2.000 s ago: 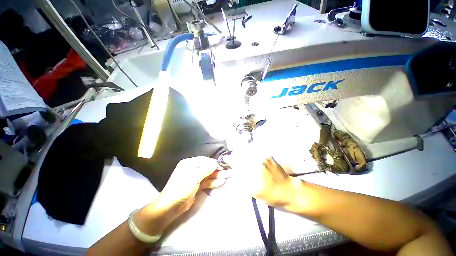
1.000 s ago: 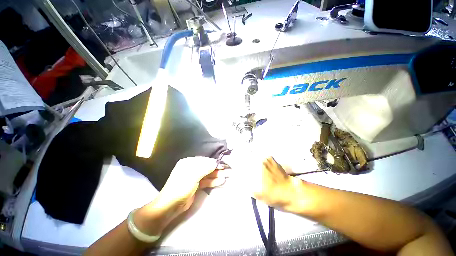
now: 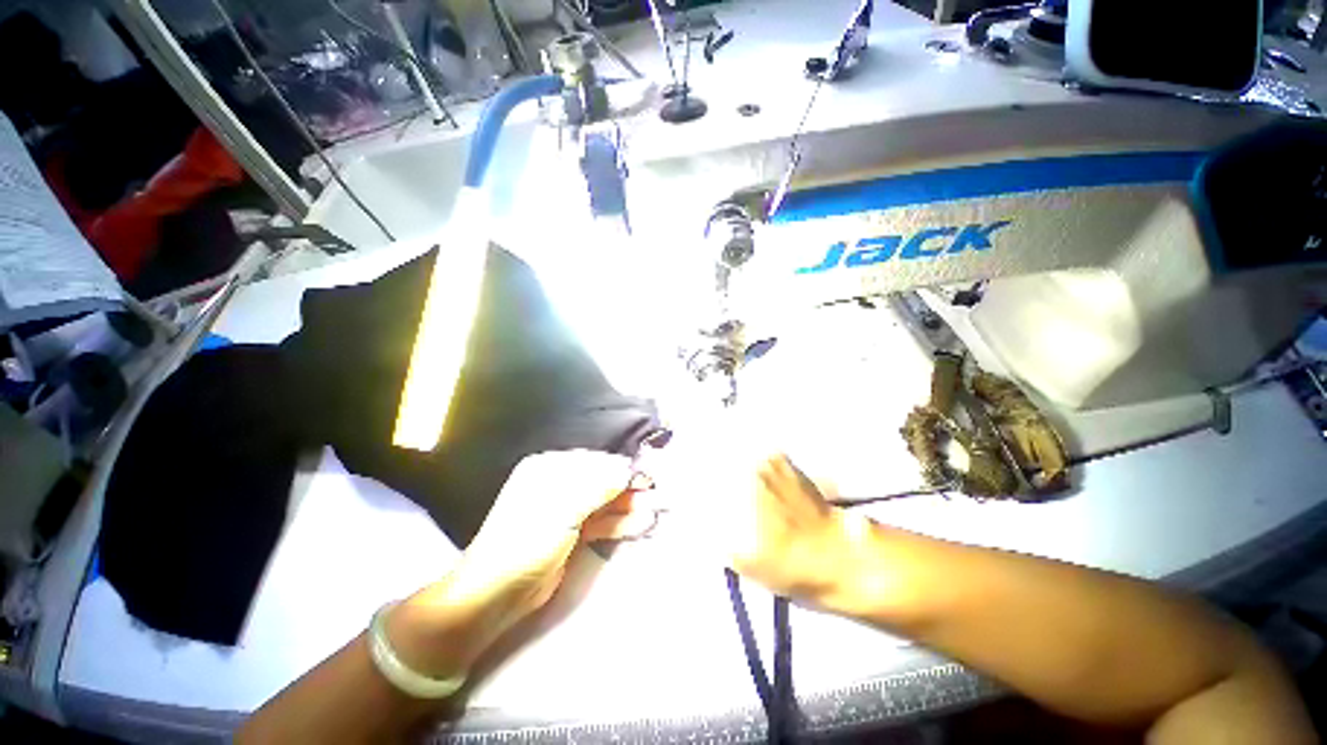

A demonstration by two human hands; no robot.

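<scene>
The black garment piece (image 3: 393, 364) lies spread on the table left of the needle, its right edge running to my left fingertips. My left hand (image 3: 560, 517) pinches that edge, thumb and fingers together, just in front of the needle area. My right hand (image 3: 793, 531) lies right of it; its fingers are washed out by glare, and what they hold cannot be told. Thin black tape (image 3: 748, 640) hangs in two strands from below my right hand over the front edge. The presser foot and needle (image 3: 723, 357) are behind the hands, partly lost in glare.
The white sewing machine (image 3: 1077, 204) spans the back right. A glowing lamp (image 3: 444, 342) hangs over the garment. A brown-gold bundle (image 3: 990, 444) lies right of the needle, by a metal tool (image 3: 927, 323). Ruler tape (image 3: 873, 703) runs along the front edge. Papers are at far left.
The hands stay almost in place, with very slight shifts of the left fingers at the garment edge. The whole view has shifted slightly.
</scene>
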